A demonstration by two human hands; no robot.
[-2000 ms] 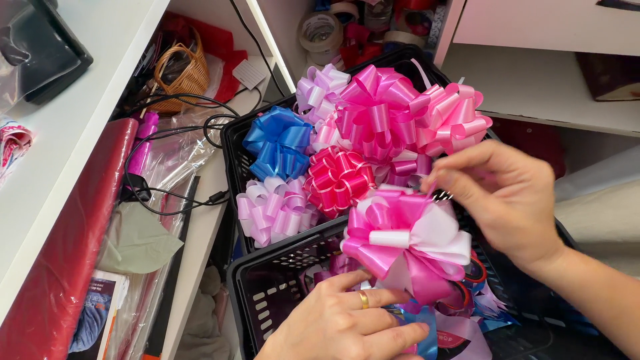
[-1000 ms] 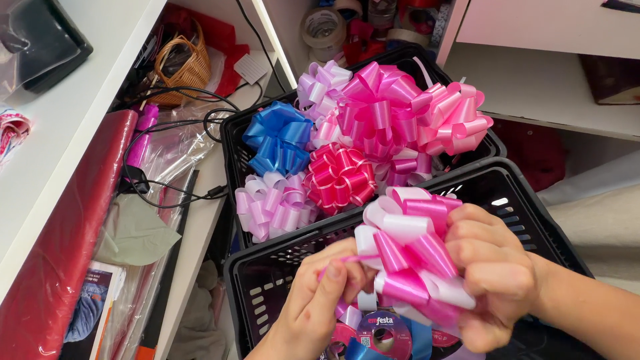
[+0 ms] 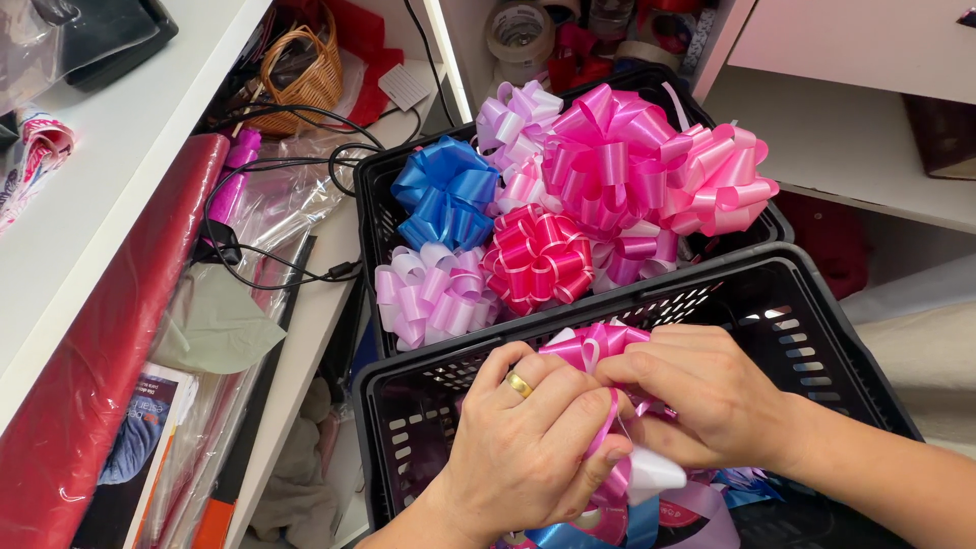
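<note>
Both hands meet over the front black plastic basket [image 3: 820, 305]. My left hand [image 3: 534, 435], with a gold ring, pinches a pink and white ribbon bow [image 3: 591, 343]. My right hand [image 3: 698, 396] grips the same bow from the other side, its fingertips touching the left ones. Much of the bow is hidden by the hands. Beneath it, ribbon spools [image 3: 598, 522] and a blue ribbon [image 3: 560, 536] lie in the basket. Just behind, a second black basket [image 3: 368, 221] holds several pull bows: a blue bow [image 3: 446, 191], a red one [image 3: 540, 259], and pink and lilac ones.
On the left are a white shelf edge [image 3: 145, 175], a red wrapped roll [image 3: 114, 335], black cables [image 3: 267, 164] and a wicker basket [image 3: 305, 76]. Tape rolls [image 3: 520, 34] stand at the back. A white drawer front [image 3: 862, 46] is at the upper right.
The bow has turned and sits lower between my hands. My right hand has come in from the bow's right side, and both hands are now close together. The other bows have stayed put.
</note>
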